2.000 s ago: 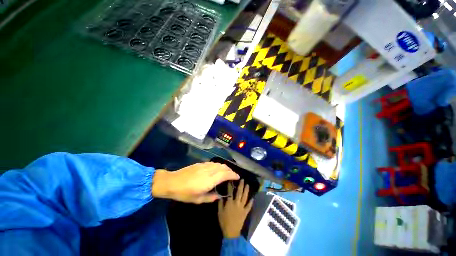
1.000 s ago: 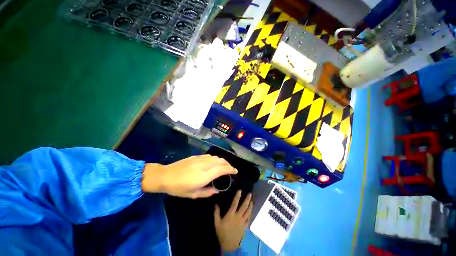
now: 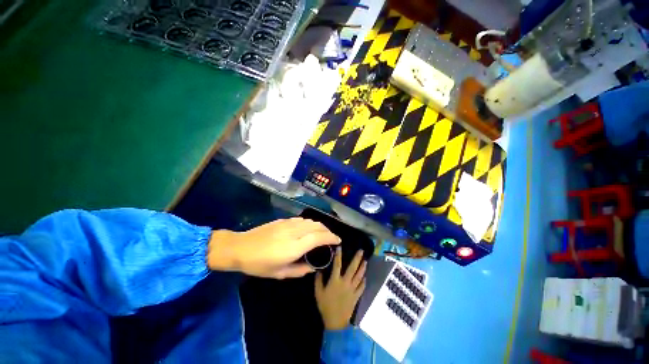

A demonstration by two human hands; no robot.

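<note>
My left hand (image 3: 277, 249) reaches in from the left in a blue sleeve. It holds a thin round black ring part (image 3: 319, 257) by its edge between thumb and fingers, over the black lap cloth (image 3: 274, 320). My right hand (image 3: 341, 291) comes up from below, fingers slightly spread, its fingertips close beside the ring's lower right edge. Whether they touch the ring or pinch a small piece cannot be told.
Press machine (image 3: 377, 206) at upper right, its orange-brown fixture (image 3: 475, 110) near the cream cylinder (image 3: 523, 89). White parts tray (image 3: 398, 309) right of my right hand. Crumpled white cloth (image 3: 288, 124) left of the machine. Clear blister tray (image 3: 213, 35) on the green bench (image 3: 107, 135). Red stools far right.
The machine's plate and fixture have moved back beside the cream cylinder. My right hand dropped away from the ring, then came back up beside it. My left hand keeps the ring.
</note>
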